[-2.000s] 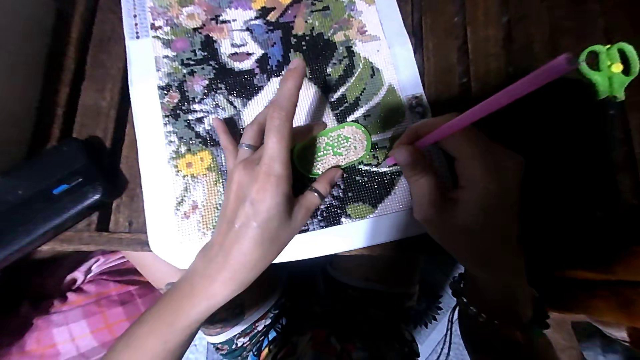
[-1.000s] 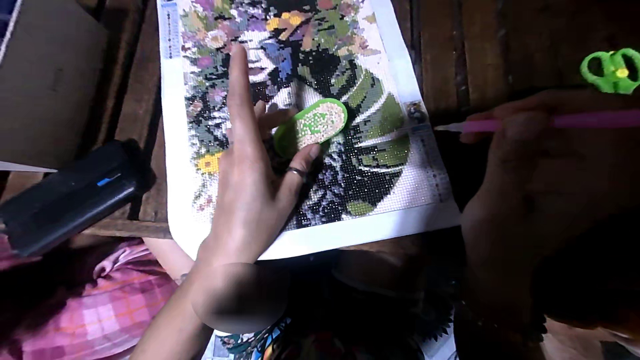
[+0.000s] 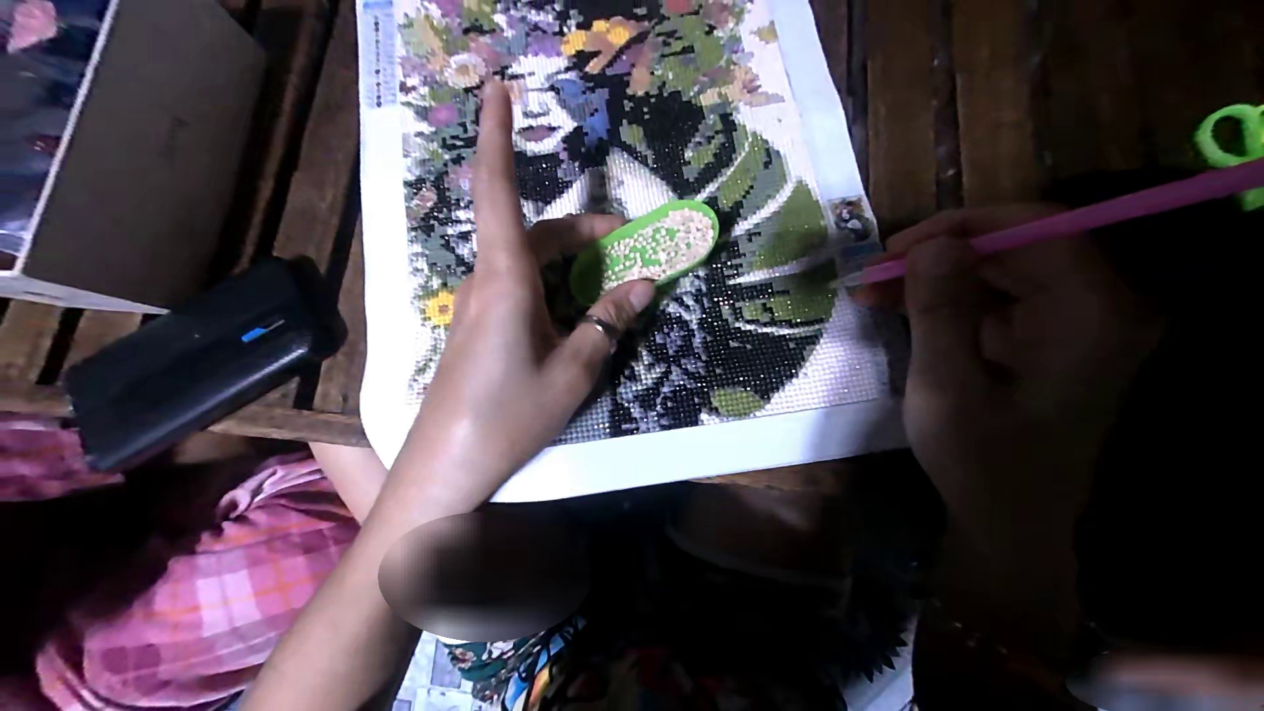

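Note:
A diamond painting canvas with a flower-crowned figure and green leaves lies on a slatted wooden table. Over its middle, my left hand grips a small green oval tray between thumb and bent fingers, its index finger stretched out over the picture. Pale beads are scattered in the tray. My right hand, in shadow, holds a pink drill pen at the canvas's right edge. The pen's pale tip points left, over the lower right leaves; whether it touches the canvas I cannot tell.
Left of the canvas lies a black case or device with a small blue mark, at the table's edge. An open cardboard box stands at the upper left. Green-handled scissors lie at the right edge. Pink plaid cloth shows below the table.
The pen tip, over the canvas two seconds ago, was off its right side one second ago and is now back at the canvas's right part. My left hand keeps hold of the tray. The view has shifted.

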